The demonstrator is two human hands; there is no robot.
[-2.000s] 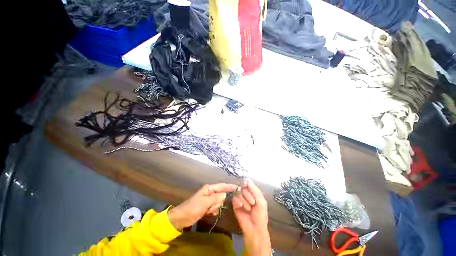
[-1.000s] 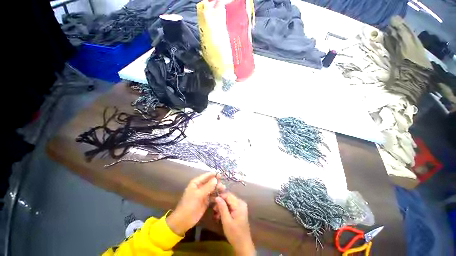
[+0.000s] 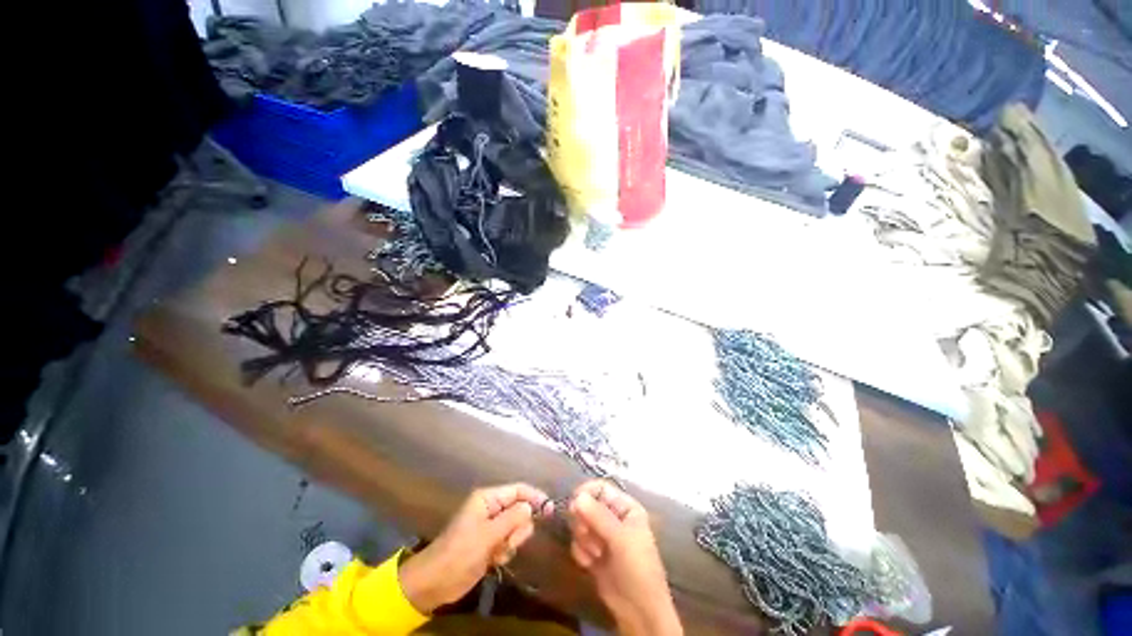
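A thin, dark braided cord piece (image 3: 557, 506) spans the small gap between my fingertips, over the table's front edge. My left hand (image 3: 482, 534) pinches one side of it between thumb and finger, and a thin end hangs below that hand. My right hand (image 3: 615, 547) pinches the other side. Whether the cord is knotted is too small to tell. Loose grey-lilac cords (image 3: 546, 404) lie just beyond my hands on the white sheet (image 3: 664, 435). Two grey-green cord heaps lie to the right, one farther (image 3: 772, 391) and one nearer (image 3: 788, 559).
Black cords (image 3: 360, 329) lie at the left. A black plastic bag (image 3: 478, 211) and a yellow-red shopping bag (image 3: 642, 137) stand at the back. A clear bag (image 3: 896, 578) and red-orange scissors handle (image 3: 865, 629) are at lower right. A white reel (image 3: 325, 565) is low at left.
My hands first came close together and moved left, then drew slightly apart with the cord stretched between them. The view has shifted, so the scissors are now mostly cut off by the bottom edge.
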